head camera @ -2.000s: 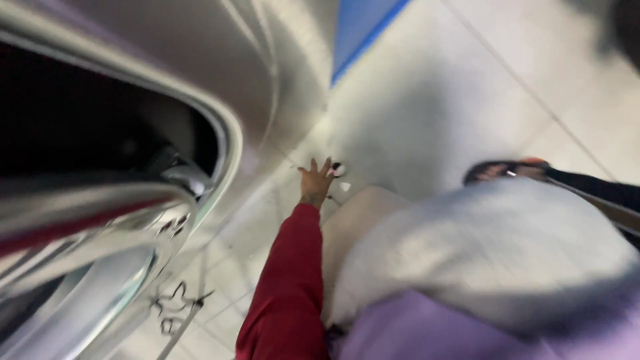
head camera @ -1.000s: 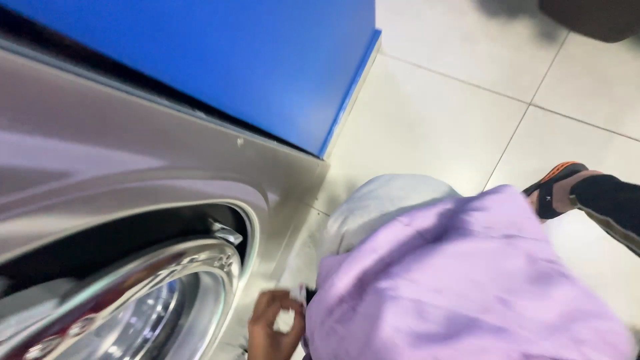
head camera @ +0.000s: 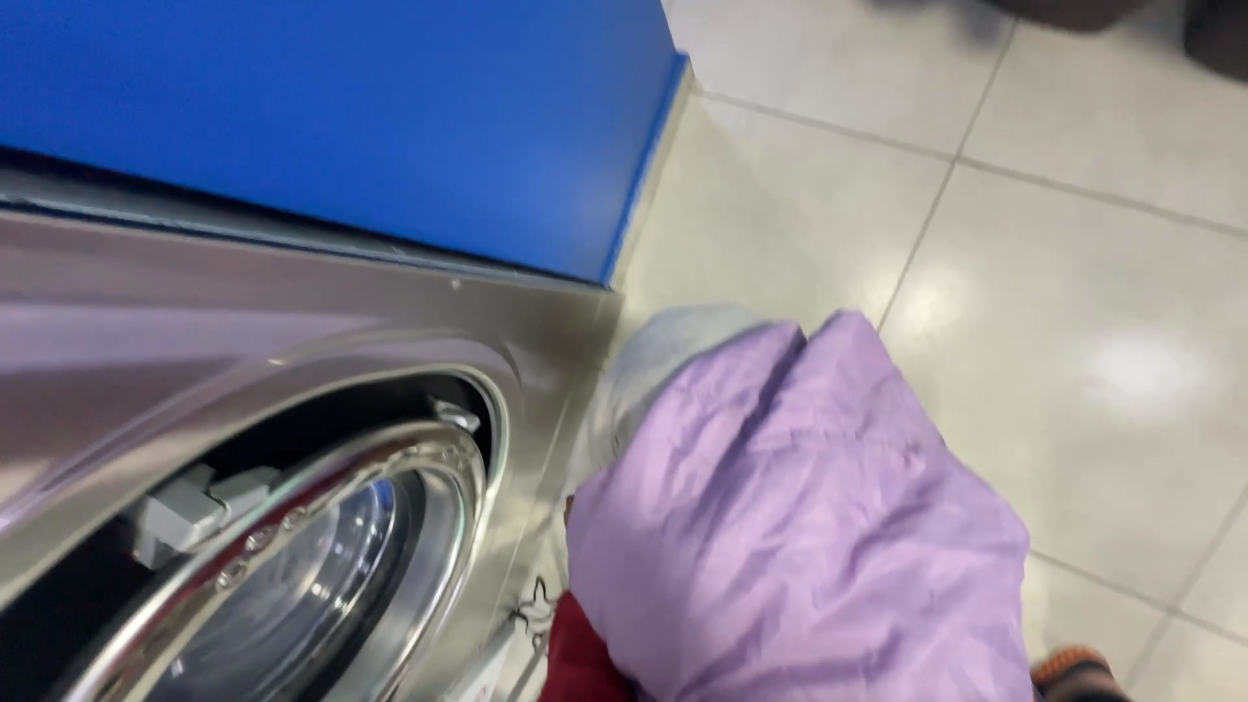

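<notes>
A red sleeve [head camera: 577, 658] comes up from the lower edge, and my left hand [head camera: 569, 509] is nearly all hidden behind a crumpled lilac garment [head camera: 829, 507]; only a sliver of skin shows at its left edge. What that hand holds, if anything, cannot be seen. My right hand is out of view. Pale grey fabric [head camera: 673, 351] bulges out above the lilac garment. To the left stands a stainless front-loading laundry machine [head camera: 390, 302] with a round glass door [head camera: 468, 478] in a chrome ring. Grey hinge parts [head camera: 185, 512] show in the dark gap beside the door.
A blue panel [head camera: 390, 117] rises beyond the machine. Light floor tiles [head camera: 1102, 390] lie to the right. A foot in a dark sandal with an orange edge [head camera: 1072, 668] is at lower right. Dark rounded objects [head camera: 1068, 10] stand at the top edge. A star-shaped black line drawing [head camera: 536, 609] is beside the sleeve.
My left hand, with spread fingers near the floor two seconds ago and curled beside the lilac garment one second ago, is now mostly hidden behind it. The view has shifted.
</notes>
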